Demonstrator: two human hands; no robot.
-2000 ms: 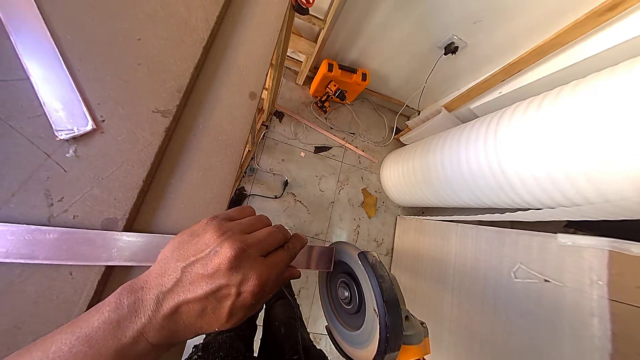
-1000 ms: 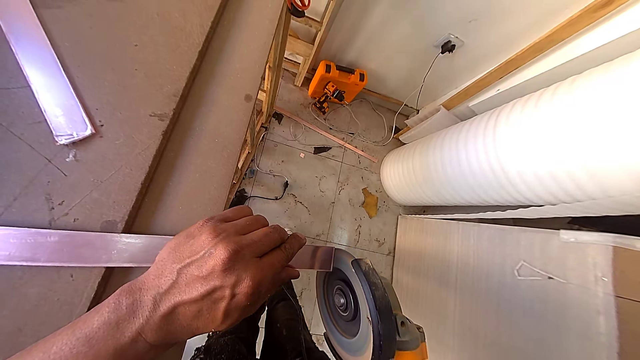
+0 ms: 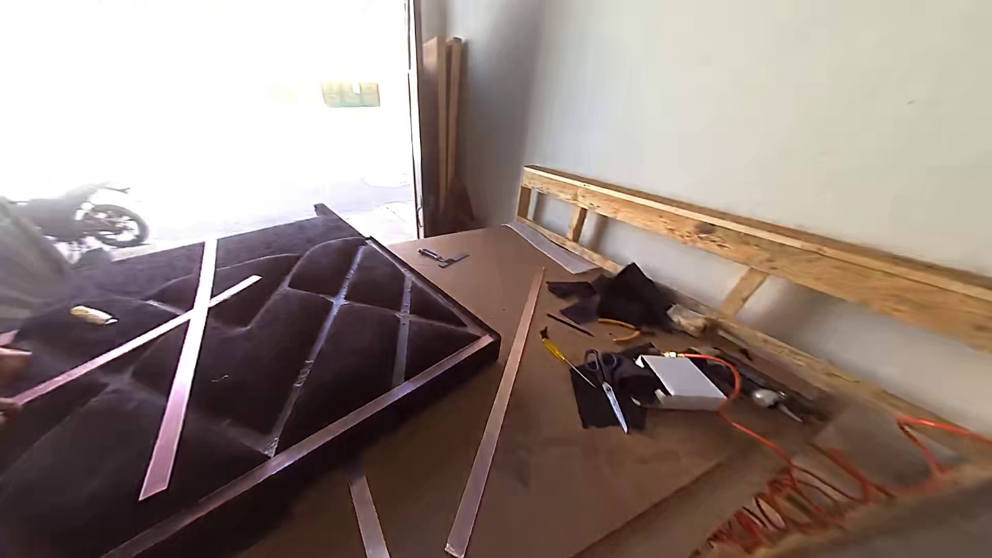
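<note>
Neither of my hands can be made out for certain. At the left edge, cut-off fingers (image 3: 6, 409) touch the near end of a narrow metallic strip (image 3: 116, 353); whose they are cannot be told. That strip lies across a dark upholstered panel (image 3: 349, 372) with a diamond pattern. A wider pinkish metallic strip (image 3: 182, 372) crosses it. More strips run along the panel's seams and border (image 3: 310, 446). Beside the panel, a long loose strip (image 3: 496, 418) and a shorter one (image 3: 368, 515) lie on the brown board tabletop (image 3: 573, 480). A small pale object (image 3: 93, 315) rests on the panel.
Scissors (image 3: 608, 387), a yellow-handled screwdriver (image 3: 558, 350), pliers (image 3: 620, 329), dark fabric scraps (image 3: 632, 298) and a white box (image 3: 686, 382) lie at right. A coiled orange hose (image 3: 783, 504) is near the front right. A wooden frame (image 3: 728, 240) stands along the wall.
The view has swung away from the floor to the worktable. The angle grinder and the left hand gripping a strip, seen earlier, are out of view.
</note>
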